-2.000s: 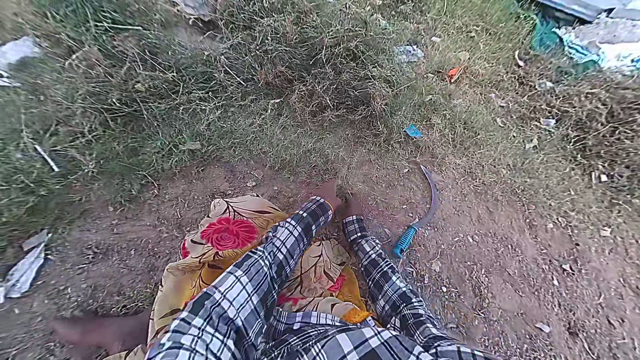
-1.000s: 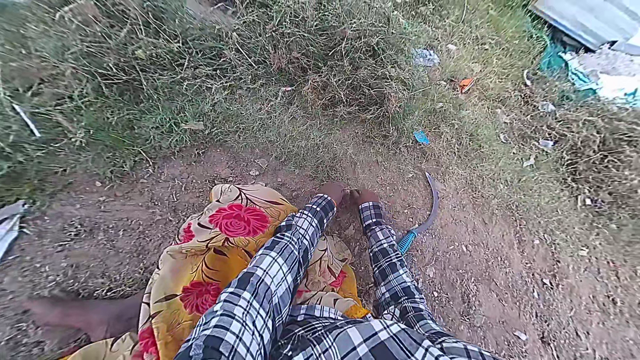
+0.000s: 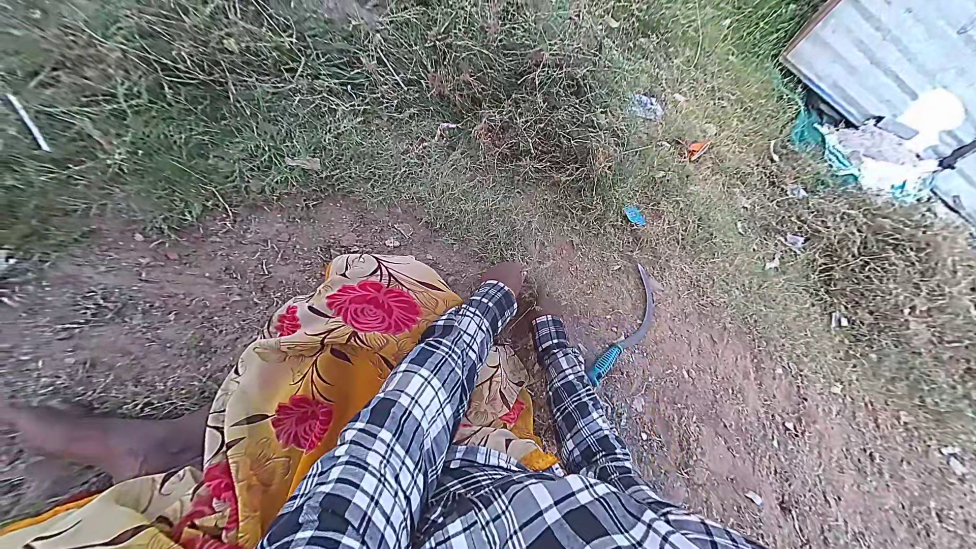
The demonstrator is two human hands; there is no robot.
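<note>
My left hand (image 3: 503, 276) reaches forward and down to the bare ground at the edge of the grass, past the checked cuff of its sleeve. My right hand (image 3: 543, 306) is close beside it, dark and blurred; what either hand touches or holds is too small to make out. A sickle (image 3: 648, 309) lies on the dirt to the right of my right forearm, its curved blade pointing away and its teal handle (image 3: 605, 364) towards me. Yellow and cream cloth with red flowers (image 3: 305, 366) covers my lap and spreads left under the sleeves.
A bare foot and lower leg (image 3: 114, 442) extend left from the cloth. Dry grass (image 3: 534, 99) grows ahead. A blue scrap (image 3: 634, 216) and an orange scrap (image 3: 695, 149) lie in it. Corrugated sheet (image 3: 884, 57) and teal netting (image 3: 808, 133) are at the upper right.
The view has shifted, showing more of the corrugated sheet at the upper right. Both hands stay low and close together, and the sickle still lies to their right.
</note>
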